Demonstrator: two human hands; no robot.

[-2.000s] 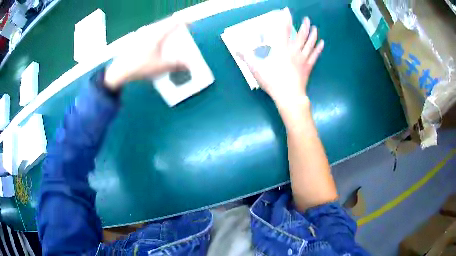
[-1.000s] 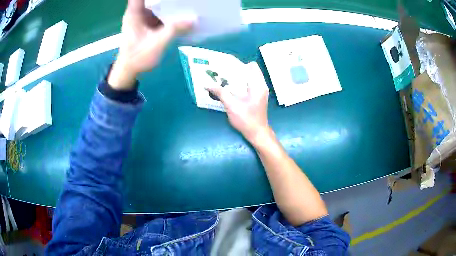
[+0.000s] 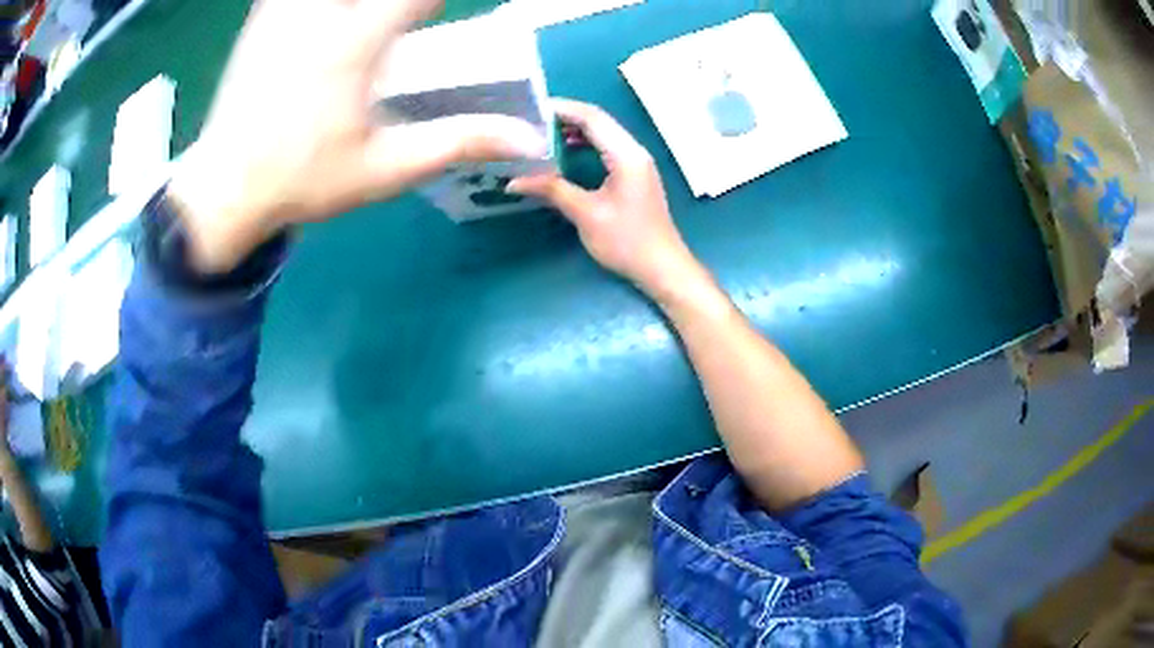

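Note:
My left hand [image 3: 316, 133] is large and close to the camera at upper left. It grips a white inner box [image 3: 462, 63] whose near side looks greyish in shadow. A box sleeve [image 3: 487, 190] with a dark picture shows just below that box, partly hidden by my left hand. My right hand [image 3: 620, 196] holds the sleeve's right end between thumb and fingers. The box and sleeve overlap; how far the box is inside cannot be told. A stack of flat sleeves [image 3: 791, 120] with a grey-teal picture lies right of my hands.
White boxes [image 3: 95, 317] stand at the left, with several more along the far strip [image 3: 142, 133]. Thin yellow loops [image 3: 63, 434] lie near them. A brown carton [image 3: 1076, 177] and a sleeved box [image 3: 981, 51] are at right. A person's arm and striped clothing [image 3: 38, 589] show at lower left.
My left hand has brought the white box down to the sleeve. My right hand has moved from the sleeve's face to its right end. A person's arm has appeared at lower left.

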